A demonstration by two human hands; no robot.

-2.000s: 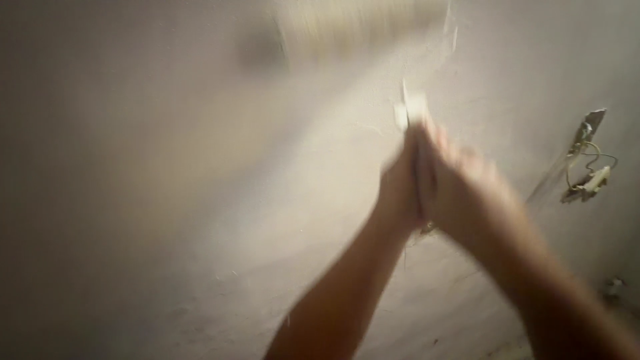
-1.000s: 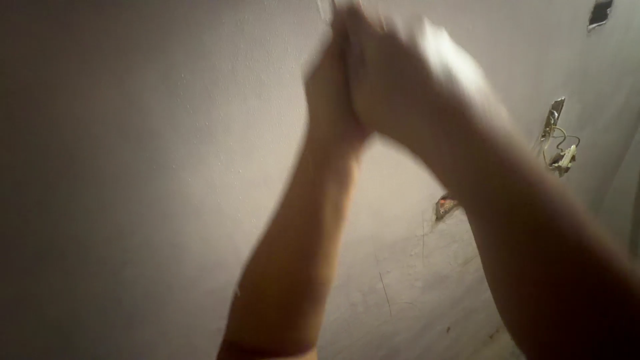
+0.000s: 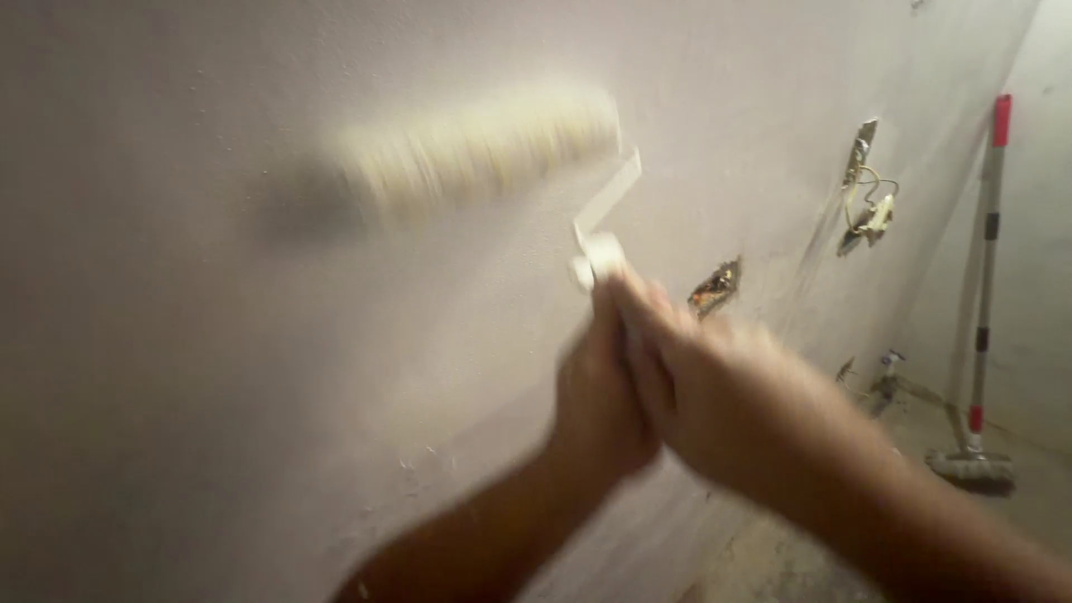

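Both hands grip the handle of a paint roller, whose pale fuzzy sleeve [image 3: 486,151] lies against or close to the plastered wall [image 3: 402,335] at upper centre, blurred. The roller's bent frame [image 3: 610,194] runs from the sleeve's right end down to the white top of the handle [image 3: 601,255]. My left hand [image 3: 599,394] is on the left side of the handle and my right hand [image 3: 699,368] presses against it from the right. Most of the handle is hidden between the palms and fingers.
An opening with loose wires [image 3: 871,197] is in the wall at right, and a smaller broken hole [image 3: 716,287] sits just above my right hand. A long pole with red ends [image 3: 988,276] leans in the corner, a roller or brush head [image 3: 971,471] at its foot on the floor.
One second ago my hands were higher in the view and the roller sleeve was out of frame; now hands and sleeve are lower. The view has shifted, bringing the leaning pole into sight.
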